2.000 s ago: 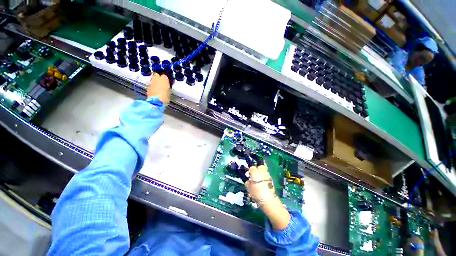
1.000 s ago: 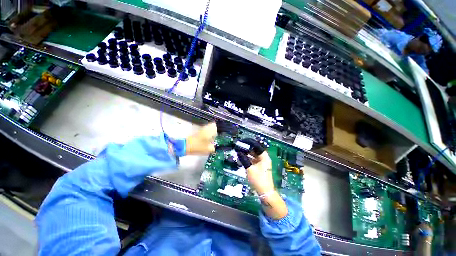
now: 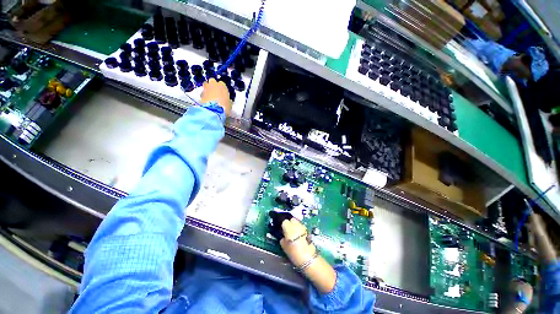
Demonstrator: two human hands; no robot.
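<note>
A green printed circuit board (image 3: pixel 328 211) lies on the conveyor before me, with black capacitors (image 3: pixel 288 197) upright on it. My right hand (image 3: pixel 296 238) is over its lower left part, fingers closed around a black capacitor (image 3: pixel 277 222); its lower end is hidden. My left hand (image 3: pixel 217 95) reaches to the right front of the white capacitor tray (image 3: pixel 116 75), its fingertips among the black capacitors there. Whether it grips one is hidden by the hand.
Another board (image 3: pixel 43 101) lies at left, one (image 3: pixel 451 260) at right. Black bins (image 3: pixel 301 104) and a cardboard box (image 3: pixel 439 178) stand behind. A second capacitor tray (image 3: pixel 402 83) is on the shelf. A blue coiled cord (image 3: pixel 245 40) hangs across. Another person (image 3: pixel 506 58) is at upper right; hands show at lower right.
My left hand has gone from the board back to the capacitor tray. My right hand has moved down and left over the board. More of the board's upright capacitors show.
</note>
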